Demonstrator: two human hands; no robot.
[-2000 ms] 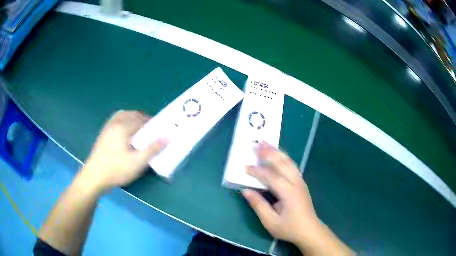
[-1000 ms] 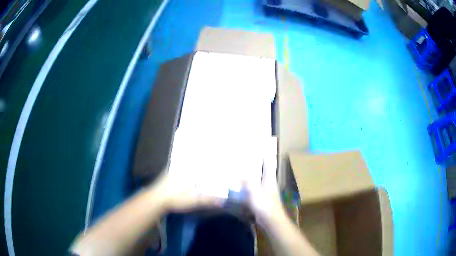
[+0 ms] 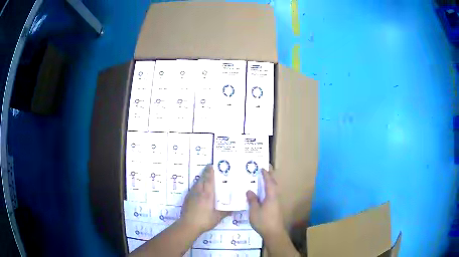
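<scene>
A large brown shipping carton [image 3: 206, 31] stands open in front of me, its flaps folded out. White product boxes [image 3: 168, 95] with small print and ring pictures fill it in tight rows. My left hand [image 3: 201, 203] is on the left side of two product boxes [image 3: 236, 173] lying side by side at the centre right of the carton. My right hand [image 3: 265, 203] is on their right side, thumb on the right box's lower face. The two boxes are held together between my hands. Whether they rest fully in the row cannot be told.
A second open brown carton [image 3: 347, 233] is at the lower right, cut off by the edge. The line table's white edge [image 3: 12, 90] curves along the left, with a brown box [image 3: 49, 83] beside it. Blue floor with a yellow line [image 3: 295, 57] lies to the right.
I have turned from the green table to the open carton. The two product boxes, apart on the table earlier, are now together between my hands over the carton, which appears closer.
</scene>
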